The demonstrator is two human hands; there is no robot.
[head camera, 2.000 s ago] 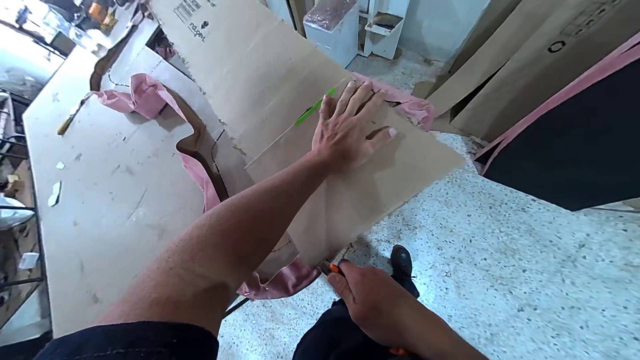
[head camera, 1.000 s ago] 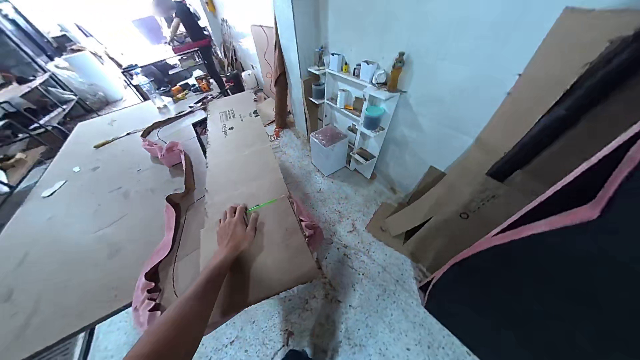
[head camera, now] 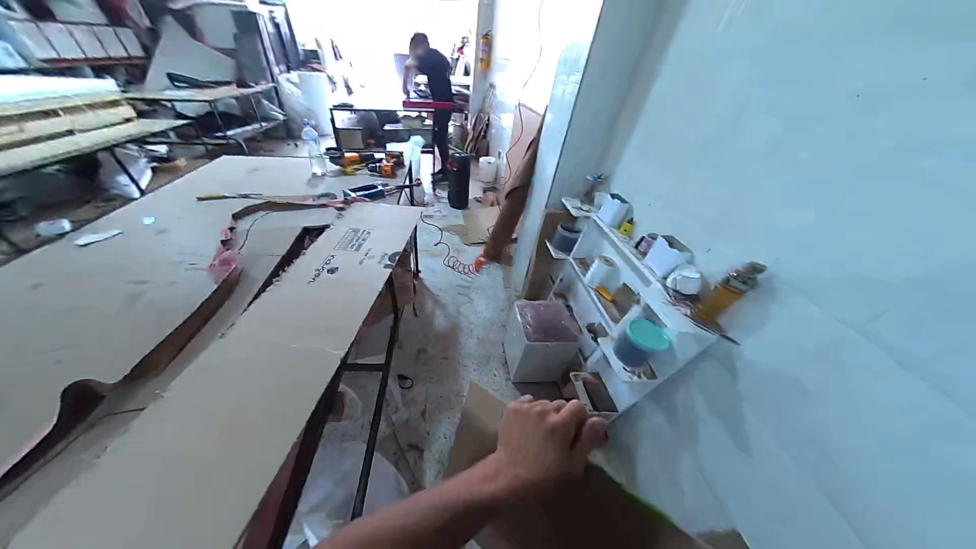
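My left hand (head camera: 545,438) is at the lower middle, right of the table, its fingers curled over the edge of a cardboard piece (head camera: 476,427). Beneath and right of the hand the piece looks dark, and a thin bright green strip (head camera: 648,507) shows along it. My right hand is not in view. Left of my arm, a long printed cardboard sheet (head camera: 259,343) lies along the table's right edge. Beside it, pink and brown material (head camera: 183,335) runs in a wavy strip over the table.
A white shelf unit (head camera: 656,297) with jars and a white bin (head camera: 541,343) stand along the right wall. Cordless drills (head camera: 381,168) and a bottle (head camera: 313,149) stand at the table's far end. Farther back, a person (head camera: 433,76) stands at another table. A coiled red hose (head camera: 461,265) lies on the floor.
The view has swung up and along the table. My left hand has moved from the cardboard on the table to a cardboard piece beside it. My right hand, seen earliest with an orange-and-black tool, has left view.
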